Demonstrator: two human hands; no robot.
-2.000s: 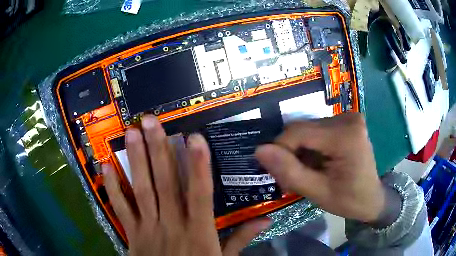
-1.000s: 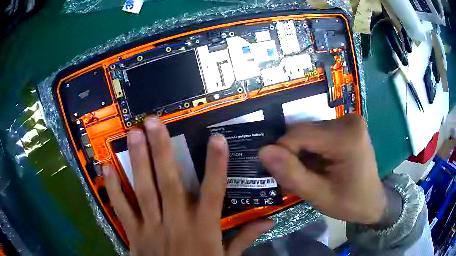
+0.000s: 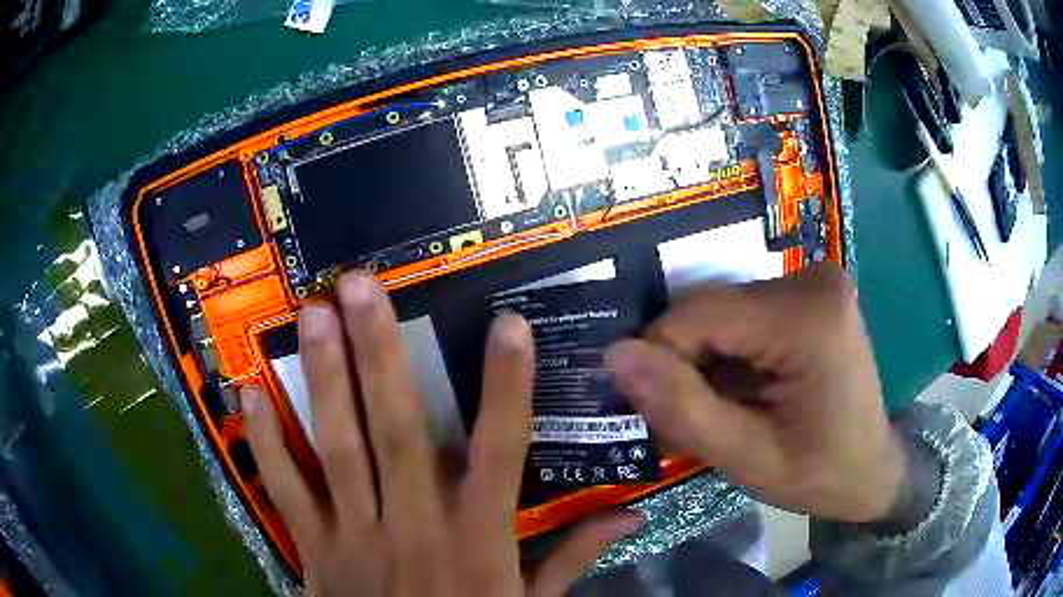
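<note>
An orange tablet housing [image 3: 247, 294] with a black rim lies open, with its main board [image 3: 583, 134] along the upper side. The black battery pack [image 3: 466, 306] with white panels fills the lower part. A black battery label [image 3: 589, 391] with white print and a barcode lies slightly tilted over the middle panel. My left hand [image 3: 396, 466] is spread flat over the battery's left side, its index fingertip on the label's left part. My right hand [image 3: 775, 402] is curled with its thumb at the label's right edge. Its fingers hide that edge and whatever they may hold.
Bubble wrap [image 3: 111, 222] lies under the tablet on a green mat [image 3: 70, 128]. Shiny yellow-green film [image 3: 111, 338] is at the left. Dark-handled tools [image 3: 927, 111] lie on white material at the right. A red object [image 3: 991, 350] and blue bins [image 3: 1032, 432] are at the right edge.
My left index finger has moved right onto the label, away from my other fingers, uncovering more of the left white panel. The label has shifted slightly right and down. My right hand has barely moved.
</note>
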